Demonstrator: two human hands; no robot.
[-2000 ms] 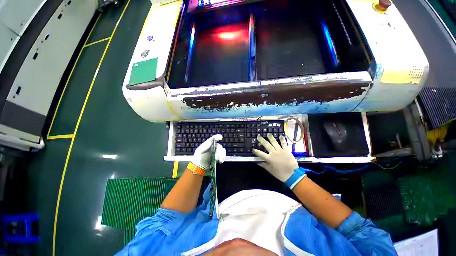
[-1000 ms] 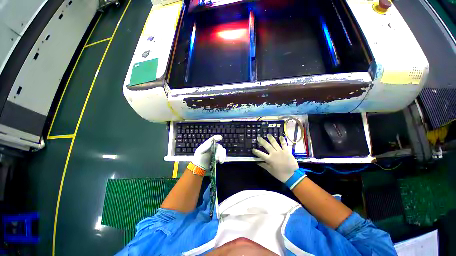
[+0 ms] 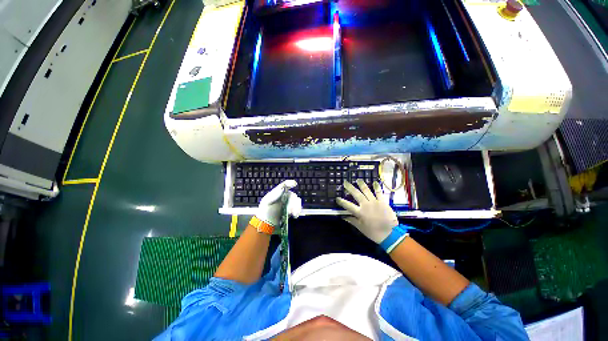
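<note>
My left hand (image 3: 275, 203), in a white glove with an orange wrist band, holds a thin green circuit board (image 3: 285, 250) edge-on, upright in front of my body, near the keyboard's front edge. My right hand (image 3: 370, 212), in a white glove with a blue wrist band, lies with fingers spread over the right part of the black keyboard (image 3: 287, 181) and holds nothing. The keyboard sits on a white-edged tray (image 3: 448, 214) under the machine. How firmly the fingertips touch the keys cannot be told.
The white machine (image 3: 533, 73) stands ahead, its dark opening (image 3: 293, 73) lit red and blue, with a red knob (image 3: 511, 8) at right. A black mouse (image 3: 447, 178) and pens (image 3: 400, 196) lie right of the keyboard. Green ribbed blocks (image 3: 175, 270) are low left; a paper sheet (image 3: 559, 328) is low right.
The red and blue light inside the machine opening has shifted slightly. Both hands and the board stay in place.
</note>
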